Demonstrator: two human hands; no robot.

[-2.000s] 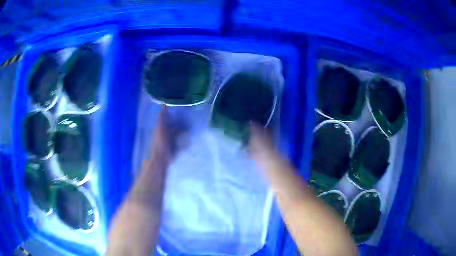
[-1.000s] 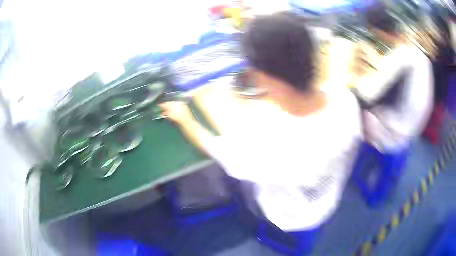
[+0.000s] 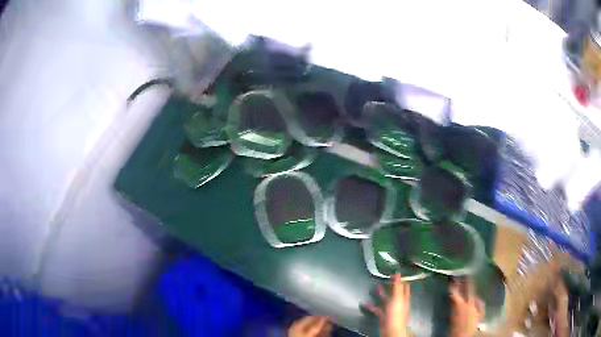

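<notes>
Oval panel parts with green areas, dark windows and pale rims lie on the green bench. One lies alone nearer the front (image 3: 290, 209); others overlap behind and to the right. What appears to be my left hand (image 3: 311, 326) is low at the bench edge, cut off by the frame. What appears to be my right hand (image 3: 395, 311) has fingers raised at the near rim of a green panel (image 3: 392, 247); no grip shows. Blur makes hand ownership uncertain.
Another hand (image 3: 465, 309) is just right, apparently the seated worker's. A further blurred hand (image 3: 560, 306) is over the tan board (image 3: 514, 247). A blue tray of silvery parts (image 3: 543, 225) lies right. A blue stool (image 3: 201, 296) is below the bench edge.
The view has gone from blue crates holding panels, past a seated worker, to the bench close up. The worker's body has left view; several hands now show low in the frame.
</notes>
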